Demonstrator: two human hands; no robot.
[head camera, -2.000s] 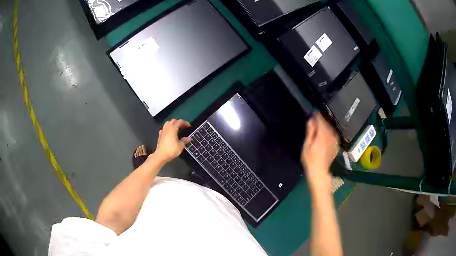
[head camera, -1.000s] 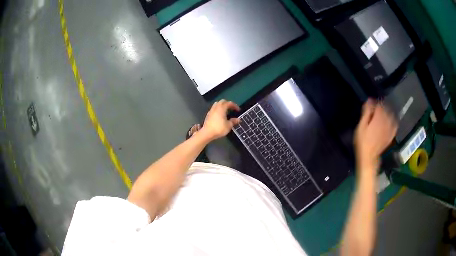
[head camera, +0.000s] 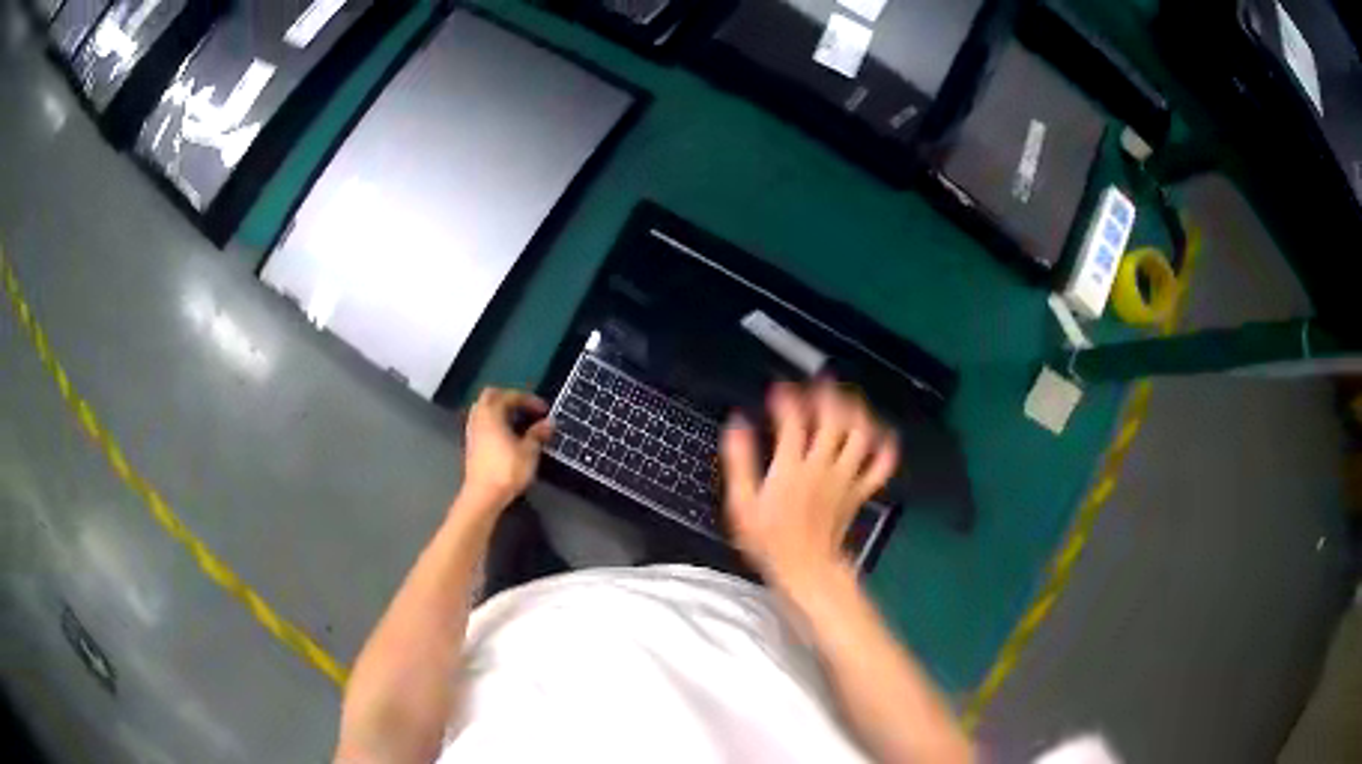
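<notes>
An open laptop with black keys in a silver-edged frame lies on the green bench in front of me. Its black screen reflects light and is raised or tilted back; the exact angle is unclear. My left hand is at the left edge of the keyboard base, thumb and fingers bent around the corner. My right hand is blurred, fingers spread, over the right part of the keyboard and covers it. It holds nothing visible. A dark mat shows partly at the laptop's right.
A closed grey laptop lies at upper left, with more laptops beyond it. Another closed laptop lies at upper right. A white power strip or box, yellow tape roll and pale pad lie near a green bar.
My right hand has moved from beyond the laptop's right side to over the keyboard. The laptop's screen now shows at a different angle. The camera view has turned.
</notes>
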